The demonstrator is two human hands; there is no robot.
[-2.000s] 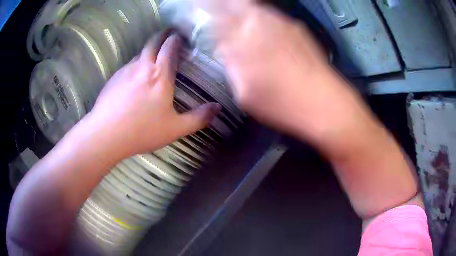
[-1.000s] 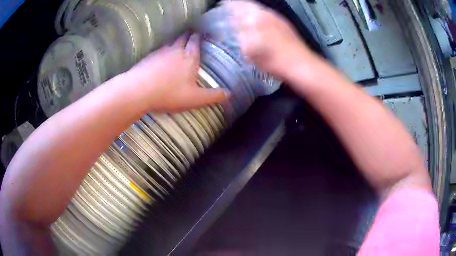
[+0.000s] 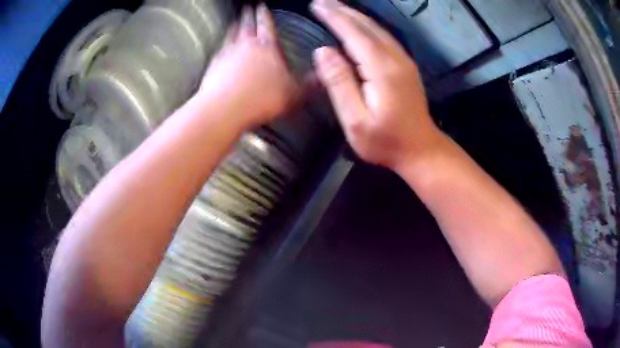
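Note:
The long row of reels (image 3: pixel 211 238) stands on edge, blurred, running from the bottom left up to my hands. My left hand (image 3: pixel 251 75) is blurred over the upper part of this row, fingers pointing up; whether it grips a reel cannot be told. My right hand (image 3: pixel 377 88) is at the row's upper right end, fingers and thumb apart, with nothing seen held in it. Blue-grey reels (image 3: pixel 299 41) show between the two hands, partly hidden by them.
The second row of reels (image 3: pixel 122 95) lies to the left, partly behind my left forearm. The dark bin's rim (image 3: pixel 309 204) runs diagonally beside the long row. Grey-blue drawers (image 3: pixel 442 34) are at the upper right, and a peeling painted panel (image 3: pixel 578 163) stands at the right.
My right hand has come off the blue-grey reels and opened. My left hand has moved up and its thumb no longer spreads over the row. The view has shifted.

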